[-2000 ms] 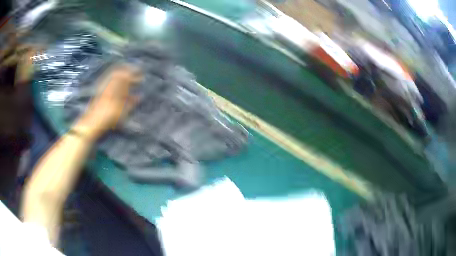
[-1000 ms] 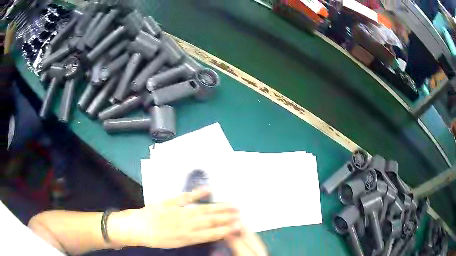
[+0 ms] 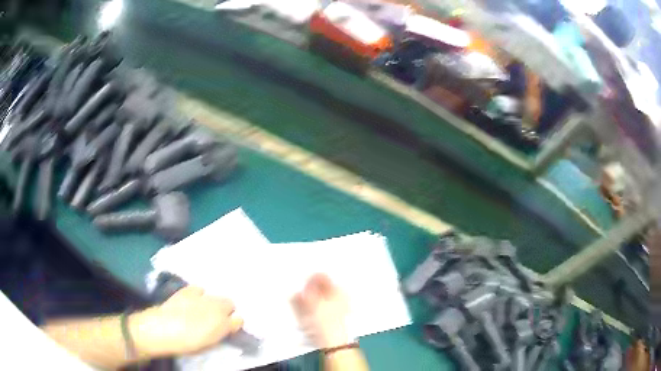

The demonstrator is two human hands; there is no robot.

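My left hand point(image 3: 190, 319) is closed around a dark grey handheld unit point(image 3: 168, 285). The unit's wider end shows above the fist and its handle end sticks out at the right; the rest is hidden by the fingers. My right hand point(image 3: 322, 308) is apart from it, to the right, over the white sheets point(image 3: 355, 272). It is blurred, its fingers look bent, and anything at its fingertips cannot be made out.
Many grey units lie piled at the left point(image 3: 109, 123) and at the right point(image 3: 493, 297) on the green bench top point(image 3: 239, 188). A pale strip point(image 3: 319, 170) edges the darker conveyor belt point(image 3: 406, 167). Boxes point(image 3: 351, 29) lie beyond it.
My left hand was over the left pile, then came back to the sheets with a unit. My right hand, earlier touching the left, is now apart from it. The view has shifted.
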